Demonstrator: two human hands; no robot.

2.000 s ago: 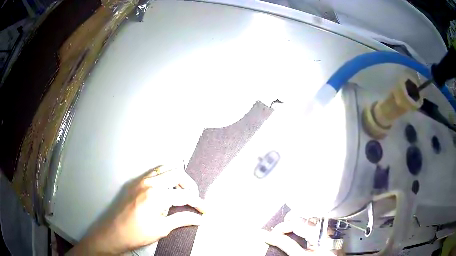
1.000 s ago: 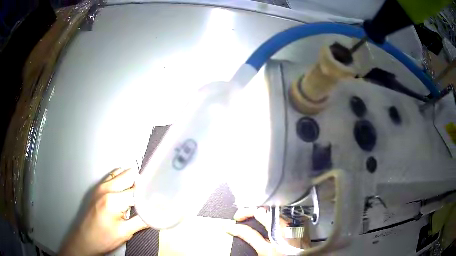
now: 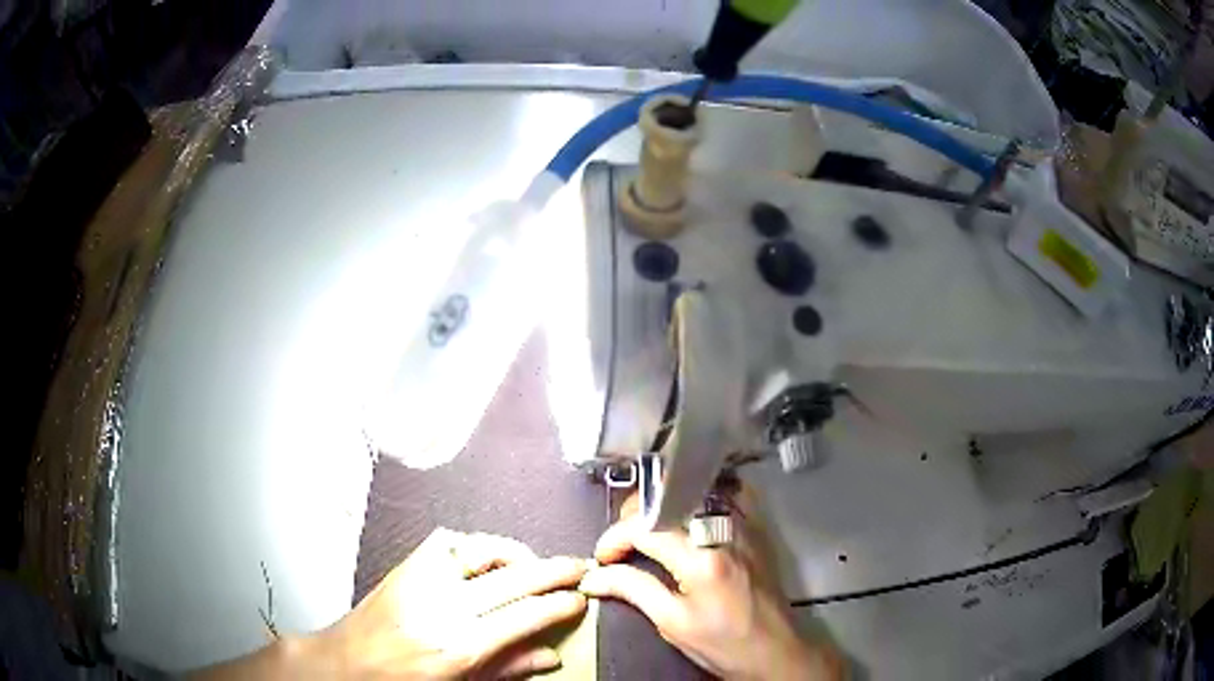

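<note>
A dark brown garment panel [image 3: 466, 512] lies on the white table left of and below the machine head. A pale, yellowish pocket piece [image 3: 581, 655] lies on it at the bottom edge, mostly covered by my fingers. My left hand [image 3: 459, 605] lies over the panel, its fingertips on the pale piece. My right hand [image 3: 706, 599] is just below the presser foot area [image 3: 623, 475], with thumb and index finger at the pale piece's right edge. The fingertips of both hands meet there. The needle tip cannot be made out.
The off-white machine head [image 3: 852, 286] fills the right. A glaring lamp [image 3: 453, 319] on a blue neck [image 3: 799, 91] hangs over the panel. A green-handled screwdriver [image 3: 739, 33] stands above the beige post [image 3: 662, 166]. Plastic-wrapped cardboard [image 3: 93, 386] lies at left.
The view has shifted, so the machine head shows further left and up. My left hand has moved right over the panel and pale piece; both hands' fingertips have come together by the presser foot.
</note>
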